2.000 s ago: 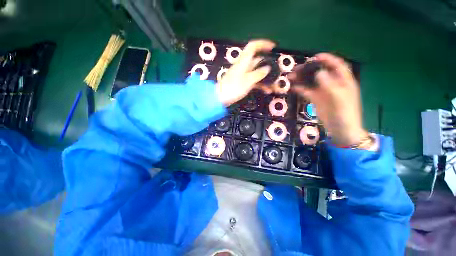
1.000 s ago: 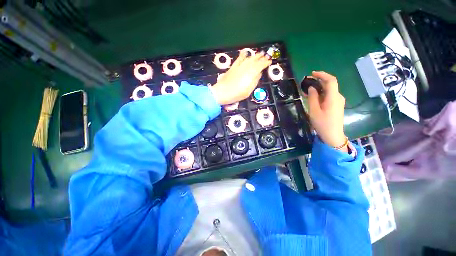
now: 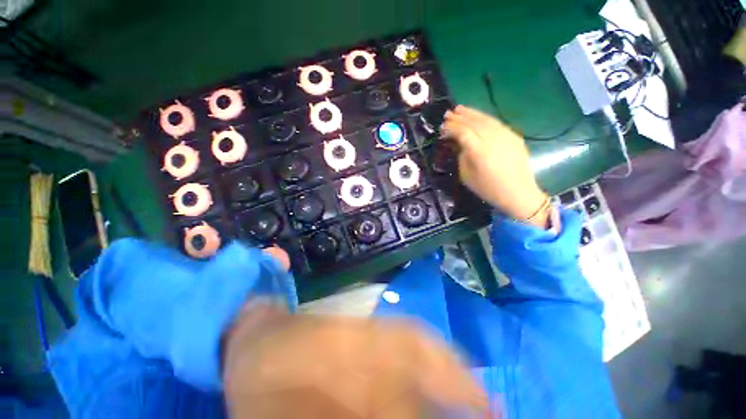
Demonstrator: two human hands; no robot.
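Note:
A black component tray (image 3: 462, 200) holds pink watch heads (image 3: 356, 191) and black watch heads (image 3: 415, 213) in its pockets. One watch (image 3: 390, 134) shows a lit blue face. A yellow-gold item (image 3: 406, 52) lies in the far right corner pocket. My right hand (image 3: 491, 159) is at the tray's right edge, fingers bent down over a dark pocket; whether it grips a black watch there is unclear. My left hand (image 3: 352, 368) is large and blurred close to the camera at the bottom; its fingers and anything in them cannot be made out.
A white multi-port charger (image 3: 585, 74) with plugs and cables stands at the upper right. A white pocket tray (image 3: 609, 278) lies at lower right. A phone (image 3: 80, 221) and a bundle of tan sticks (image 3: 41, 221) lie at the left. Pink-purple fabric (image 3: 679, 188) shows at the right.
The view has swung right. My left hand has left the tray's far side and come towards the camera. My right hand, earlier holding a black watch beside the tray, has moved onto its right edge.

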